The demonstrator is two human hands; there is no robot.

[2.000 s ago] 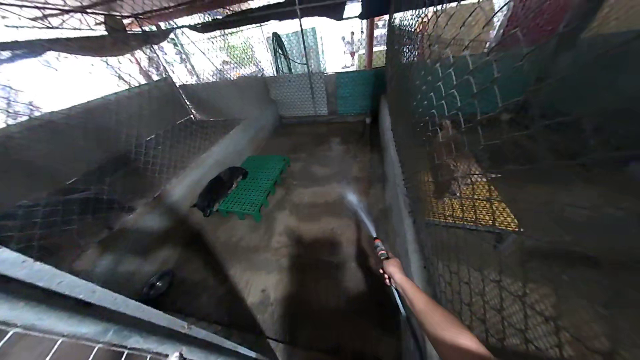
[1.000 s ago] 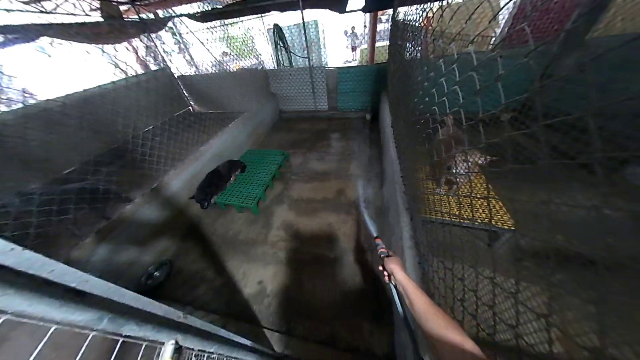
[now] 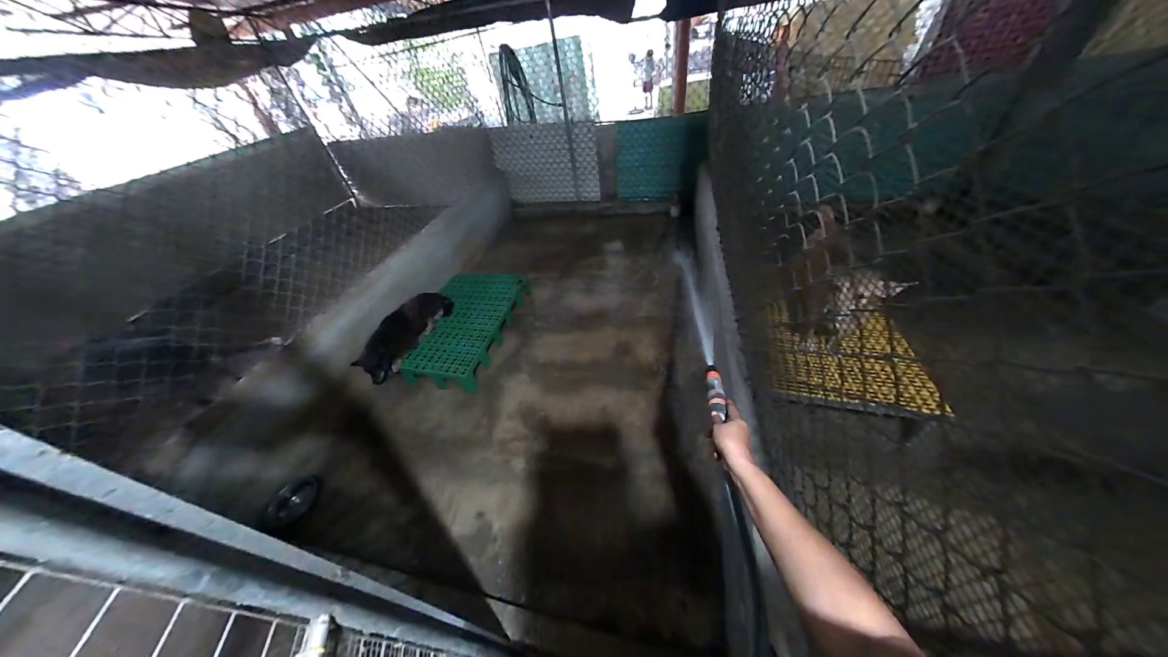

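Note:
My right hand (image 3: 732,440) grips a hose spray nozzle (image 3: 715,392) with orange bands, and the dark hose (image 3: 750,547) runs back below my forearm. A white water jet (image 3: 698,310) leaves the nozzle toward the far right floor, along the foot of the low right wall. My left hand is not in view. Left of the jet, a black dog (image 3: 401,336) lies curled at the left side of a green plastic slatted platform (image 3: 470,319), partly on it. The concrete floor (image 3: 584,383) looks wet and dark in places.
Chain-link fence (image 3: 876,511) rises at my right; behind it a tan dog (image 3: 844,292) is on a yellow slatted platform (image 3: 876,374). A round metal bowl (image 3: 292,501) sits on the floor at lower left, beyond a metal gate rail (image 3: 228,538). A low concrete wall (image 3: 401,260) bounds the left side.
The water jet has swung from pointing up and left to running along the right wall. The black dog's head and body have shifted slightly on the green platform's edge.

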